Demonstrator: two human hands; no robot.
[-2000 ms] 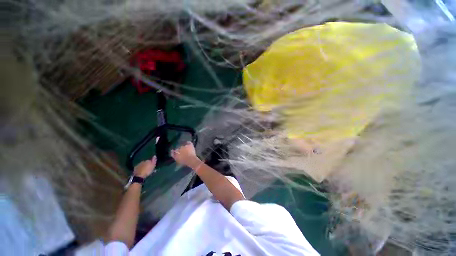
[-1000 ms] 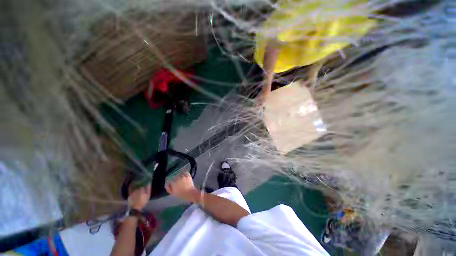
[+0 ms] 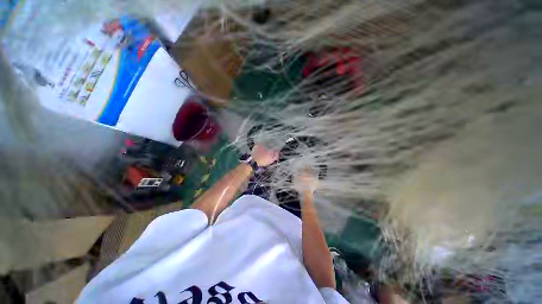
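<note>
The black looped pallet truck handle (image 3: 309, 142) is in front of my white shirt, partly blurred by pale strands. My left hand (image 3: 265, 155) is closed on the left side of the loop. My right hand (image 3: 305, 180) is at the right side of the loop, closed around it as far as the strands let me see. The red truck body (image 3: 336, 66) is low on the green floor beyond the handle, blurred. Brown layered cardboard (image 3: 392, 29) shows faintly above it.
A white table (image 3: 148, 101) with a blue-and-white printed sheet and scissors is at upper left. A dark red bucket (image 3: 196, 122) is by its edge. Brown cartons (image 3: 59, 240) are at lower left. Pale strands blur the right side.
The view has swung left: the handle and red body now sit further right. The table, bucket and cartons have come into view. The person in yellow is out of sight. Both hands stay on the handle.
</note>
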